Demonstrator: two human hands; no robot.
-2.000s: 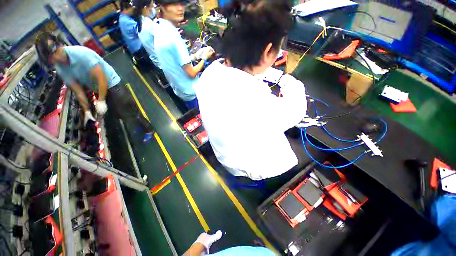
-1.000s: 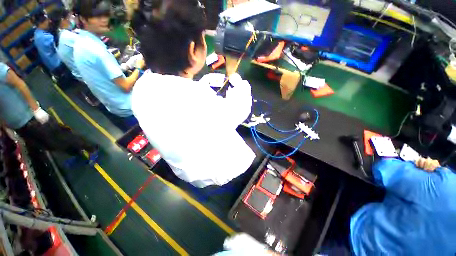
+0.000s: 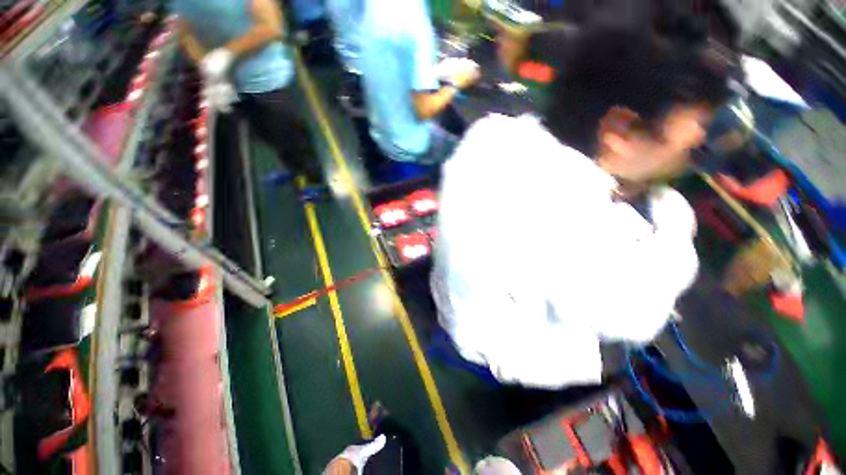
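My left hand (image 3: 357, 455), in a white glove, is low at the bottom edge over the green floor, fingers apart and holding nothing that I can see. A small pale rounded shape, likely my gloved right hand (image 3: 498, 466), is cut off by the bottom edge; its fingers are hidden. Nearest in front on the right, flat dark units (image 3: 554, 442) in red holders lie in a black bin beside the bench, blurred. Neither hand touches them.
A tiered rack with a pink shelf (image 3: 185, 390) and red holders stands left. A person in white (image 3: 547, 260) sits at the bench (image 3: 733, 325) with blue cables. Packed red units (image 3: 413, 246) lie behind that person. People in light blue are farther up the aisle.
Over two seconds the view swings right, then back left towards the aisle and rack. My left hand shows at the bottom again. The standing person's gloved hands are now raised off the rack.
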